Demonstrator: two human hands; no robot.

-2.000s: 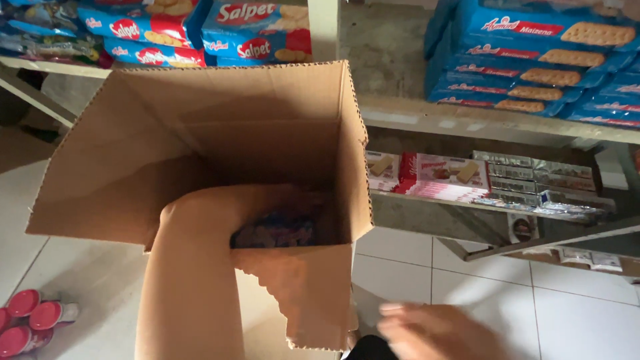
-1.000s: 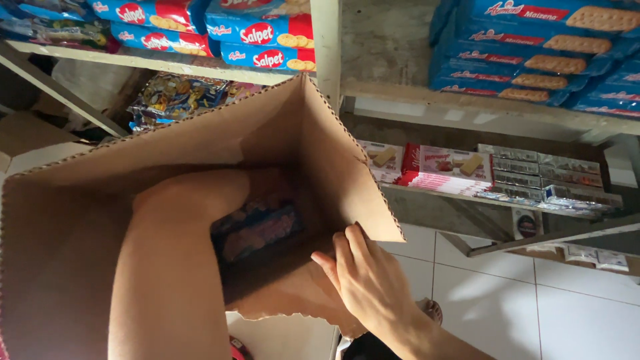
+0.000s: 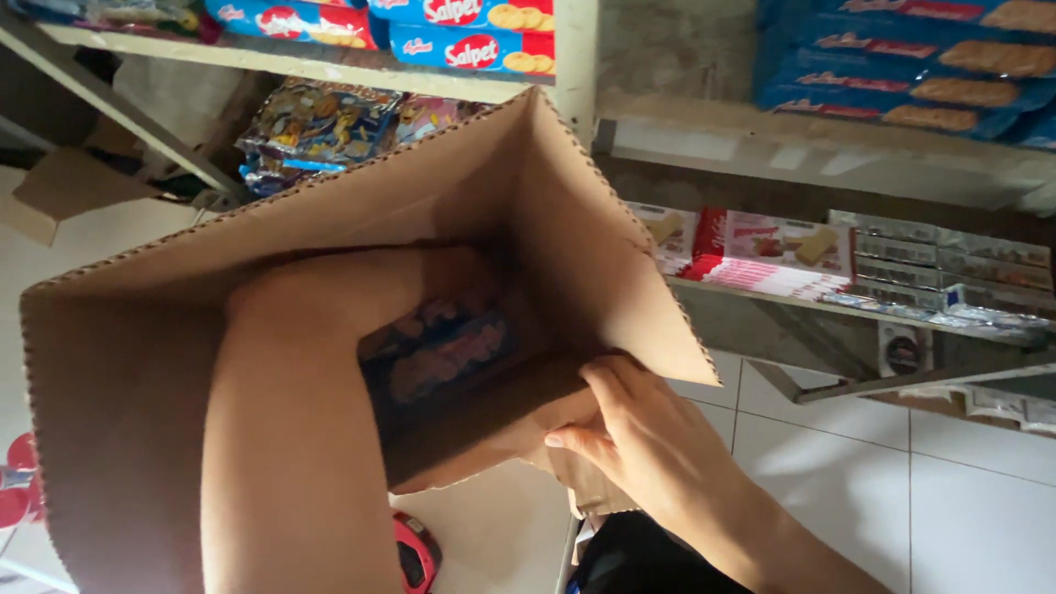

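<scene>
A deep cardboard box [image 3: 115,429] stands tilted and open towards me, with a torn lower edge. My left arm [image 3: 297,429] reaches inside it, bent at the elbow; the hand is lost in the dark interior, so its grip does not show. At the bottom of the box lie blue packages with a pinkish print [image 3: 450,355], close to that arm. My right hand [image 3: 623,421] holds the box's near right edge, fingers over the rim and thumb on the lower flap.
Shelves behind the box carry blue and red cracker packs [image 3: 470,49], shiny snack bags [image 3: 322,124], blue biscuit packs [image 3: 899,78] and wafer boxes [image 3: 775,247]. A metal shelf brace [image 3: 932,381] slants at the right. Red-lidded containers [image 3: 21,478] stand on the tiled floor at left; a red and black object [image 3: 415,553] lies below.
My right hand, off the box two seconds ago, has come to its near right edge and holds it. The box has turned and tilted, showing more of the blue packages inside.
</scene>
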